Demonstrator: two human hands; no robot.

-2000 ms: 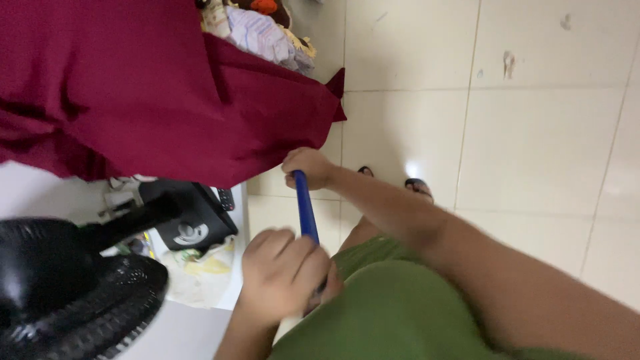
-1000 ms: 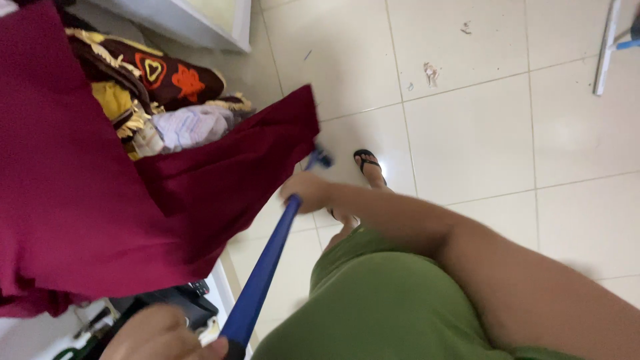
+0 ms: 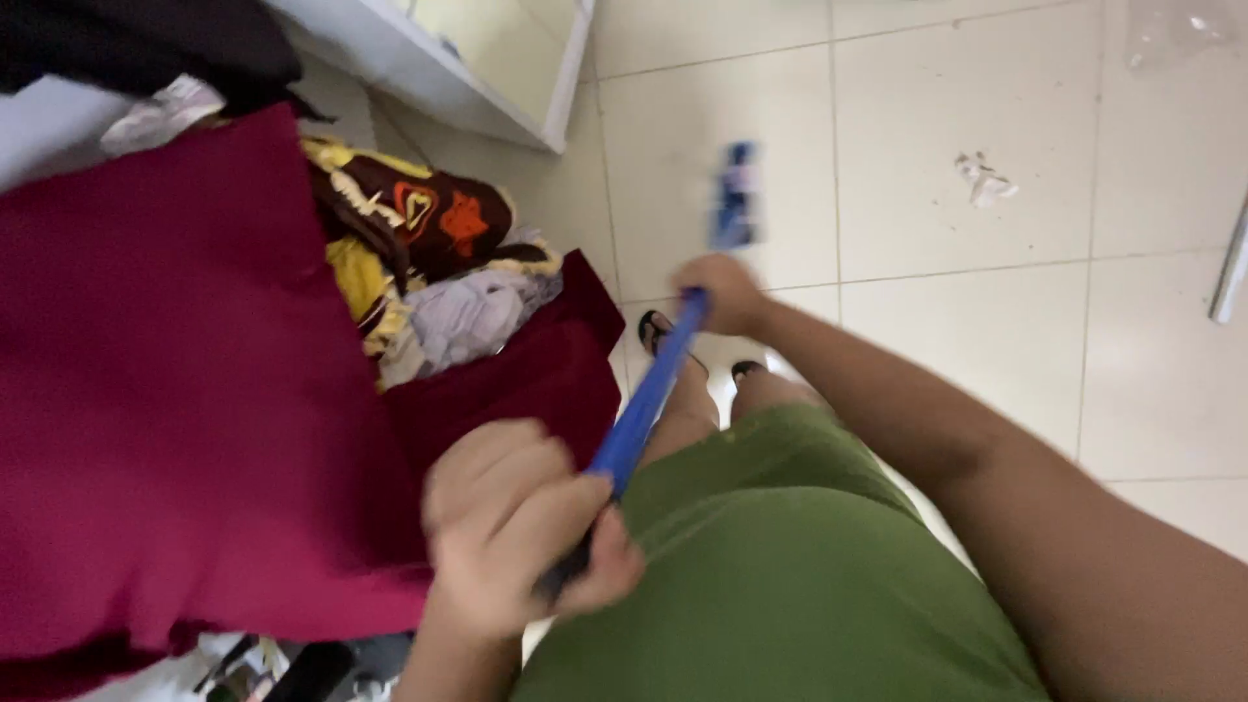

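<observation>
My left hand (image 3: 526, 526), blurred, is closed around the top end of a broom's blue handle (image 3: 639, 419). Lower on the same handle, my right hand (image 3: 721, 292) grips it above my feet. Beyond the right hand, the blurred blue broom head (image 3: 736, 200) is over the tiled floor. To the right of the head lies crumpled whitish litter (image 3: 985, 180) with small crumbs around it, apart from the broom.
Maroon cloth (image 3: 195, 390) fills the left, beside piled clothes (image 3: 468, 312). A white-framed panel (image 3: 468, 88) stands at upper left. Clear plastic (image 3: 1170, 29) lies at upper right, and a metal bar (image 3: 1233, 263) at the right edge. My sandalled feet are below the broom head.
The broom head has moved out from beside my foot to farther over the floor. Both hands keep hold of the handle. The view has shifted, showing more clothes and floor.
</observation>
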